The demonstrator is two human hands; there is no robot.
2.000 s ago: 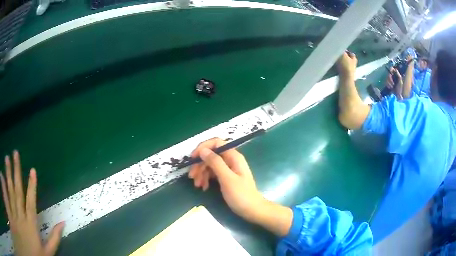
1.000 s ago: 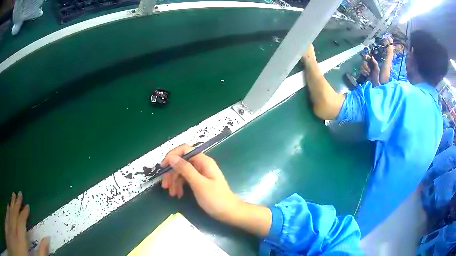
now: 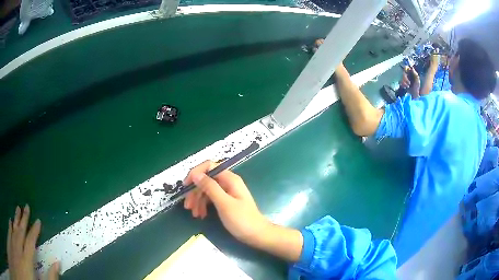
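Note:
My right hand [image 3: 227, 199] holds dark pen-like tweezers [image 3: 232, 161] above the worn white strip; their pointed end is towards the lower left. My left hand [image 3: 23, 249] is at the lower left edge, partly cut off, fingers apart and holding nothing, over the strip and the belt edge. A small black watch housing [image 3: 167, 114] with silvery and reddish parts lies on the green conveyor belt [image 3: 109, 147], beyond both hands and touched by neither. A white sheet [image 3: 199, 262] with a yellowish edge lies on the bench below my right hand, cut off by the frame.
A grey post [image 3: 323, 68] stands on the white strip [image 3: 109, 221], right of the housing. A person in a blue smock [image 3: 443, 142] sits at the right, one arm reaching over the belt behind the post. Dark gridded trays [image 3: 104, 8] are on the far side.
The housing has moved left and slightly down in view along the belt. The view has shifted, and my left hand shows lower in the frame. My right hand still holds the tweezers.

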